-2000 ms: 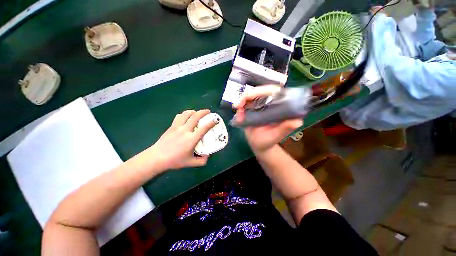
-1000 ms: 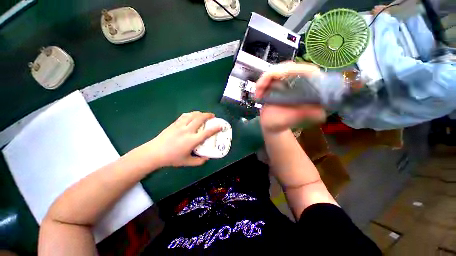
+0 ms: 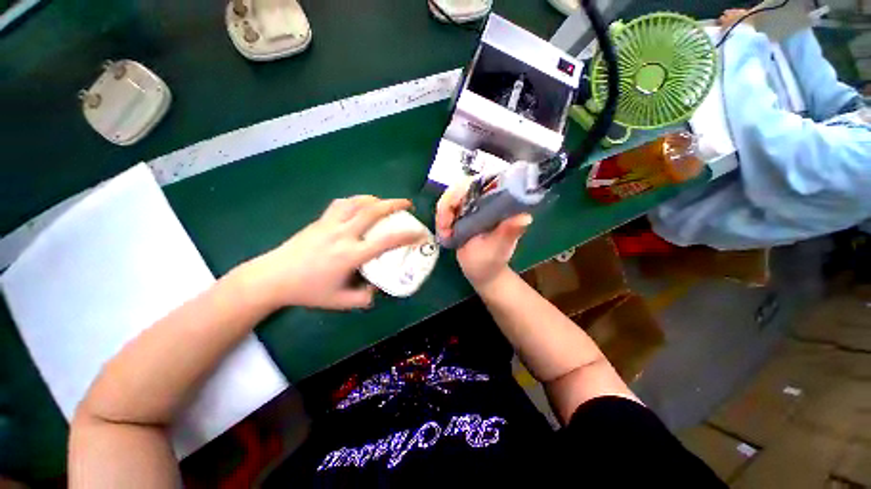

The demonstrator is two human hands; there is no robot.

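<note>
A cream plug-in housing (image 3: pixel 399 256) lies on the green bench, its round screw recesses facing up. My left hand (image 3: pixel 329 253) grips it from the left, fingers over its top edge and thumb below. My right hand (image 3: pixel 477 234) is closed around the grey electric screwdriver (image 3: pixel 497 205). The driver's tip is at a screw recess on the housing's upper right; whether a screw is there cannot be told. The silver-white and black screw feeder (image 3: pixel 508 100) stands just beyond my right hand.
Cream housings (image 3: pixel 126 102) lie on the dark green belt behind the pale rail (image 3: pixel 306 131). A white sheet (image 3: pixel 124 296) lies under my left forearm. A green fan (image 3: pixel 654 72), amber bottle (image 3: pixel 645 167) and person in light blue (image 3: pixel 778 143) are at right; cartons (image 3: pixel 597 296) below.
The screwdriver has moved from beside the feeder left and down to the housing. The housing is turned a little in my left hand. The belt's housings have shifted right.
</note>
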